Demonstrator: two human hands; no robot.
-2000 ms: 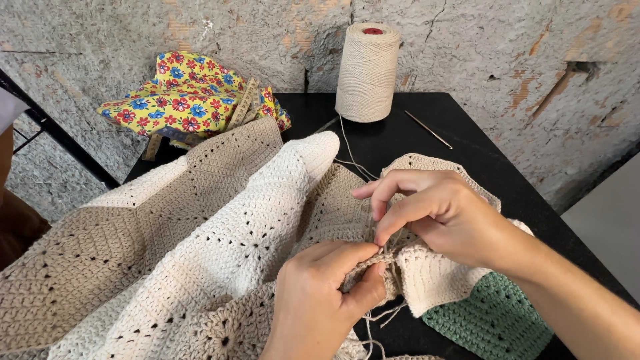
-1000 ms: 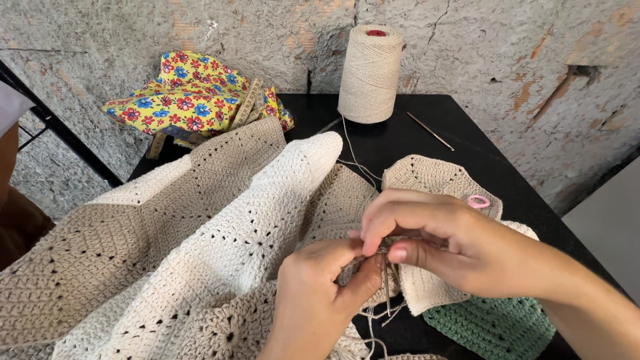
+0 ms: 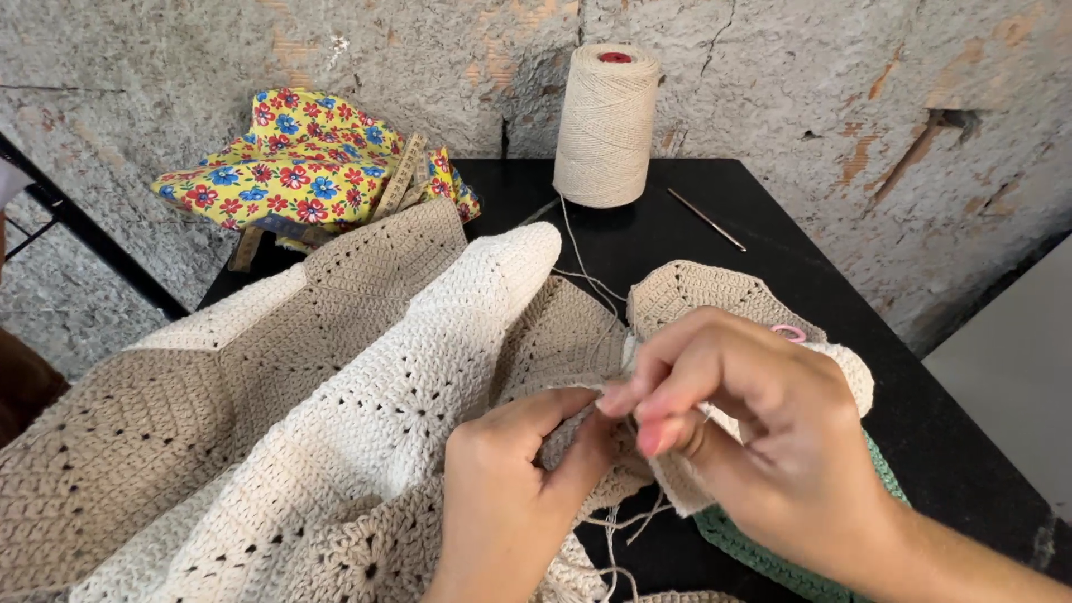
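Observation:
My left hand (image 3: pixel 523 477) pinches the edge of a beige crocheted piece (image 3: pixel 615 477) between thumb and index finger. Touching it from the right, my right hand (image 3: pixel 745 402) has its thumb and fingertips bunched at that edge; whether they grip yarn or a small tool is hidden. A large joined crochet work (image 3: pixel 335 419) in cream and beige spreads to the left of my hands. Loose yarn ends (image 3: pixel 615 536) hang below them. Under my right hand lie a beige crocheted hexagon (image 3: pixel 695 289), a pink ring-shaped marker (image 3: pixel 789 332) and a green crocheted piece (image 3: pixel 754 557).
A cone of beige yarn (image 3: pixel 607 126) stands at the back of the black table (image 3: pixel 921 435), its strand running toward my hands. To its right lies a metal crochet hook (image 3: pixel 706 219). Yellow floral fabric (image 3: pixel 293 167) with a measuring tape (image 3: pixel 398 180) sits at the back left, near a rough wall (image 3: pixel 796 75).
My right hand has shifted at the work's edge, its fingers more bunched now. The pink marker, not visible two seconds ago, shows beside it. My left hand keeps its hold.

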